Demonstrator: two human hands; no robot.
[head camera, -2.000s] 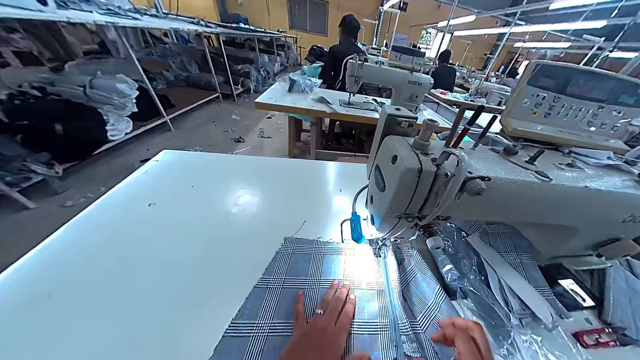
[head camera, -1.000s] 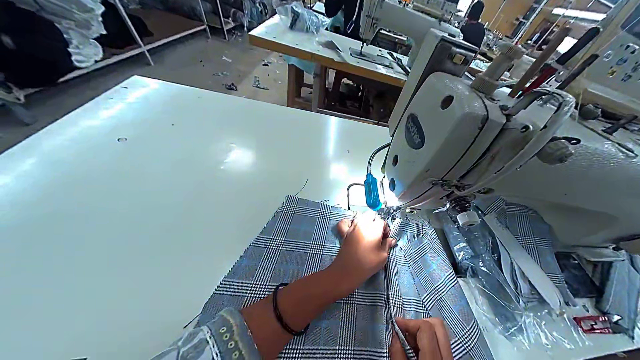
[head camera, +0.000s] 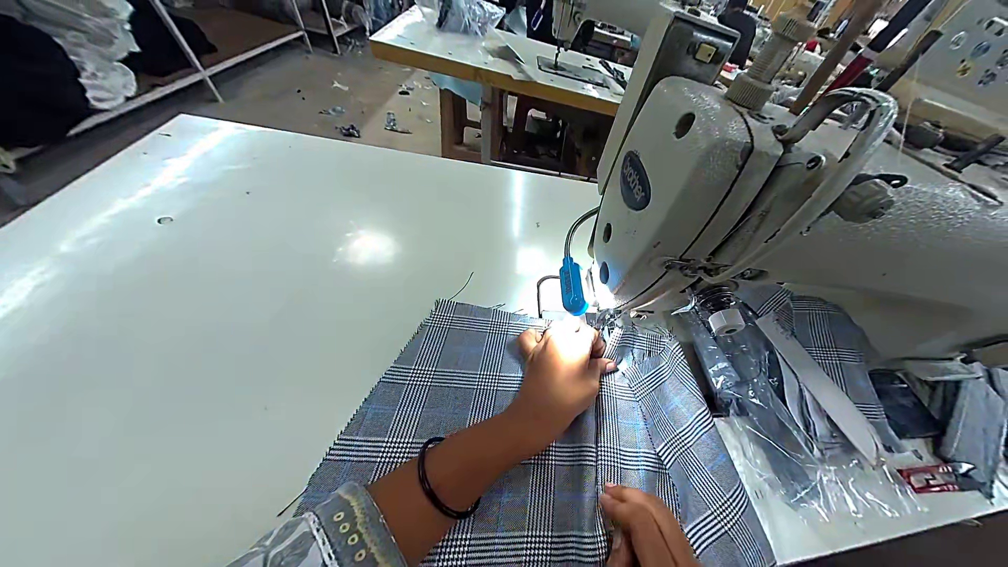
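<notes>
A Brother sewing machine (head camera: 677, 181) stands at the right, its needle area lit beside a blue clip-on lamp (head camera: 572, 287). Grey plaid fabric (head camera: 472, 409) lies under the machine head and spreads toward me, with a lengthwise seam or fold. Close in front of the presser foot, my left hand (head camera: 561, 368) pinches the fabric, fingertips curled at the seam; a black band circles that wrist. Lower on the same seam, my right hand (head camera: 646, 526) holds the fabric between thumb and fingers, partly cut off by the bottom edge. The needle itself is hard to make out.
A white tabletop (head camera: 236, 331) stretches to the left. Clear plastic wrapping (head camera: 780, 441), more plaid fabric (head camera: 835, 339) and a red-and-white packet (head camera: 937, 477) lie at the right. Behind is another sewing table (head camera: 504, 71); a rack with bundled cloth (head camera: 87, 47) stands back left.
Two seconds ago my left hand lay flat on the fabric; since then it has moved up to the presser foot and curled. The view has moved closer to the machine.
</notes>
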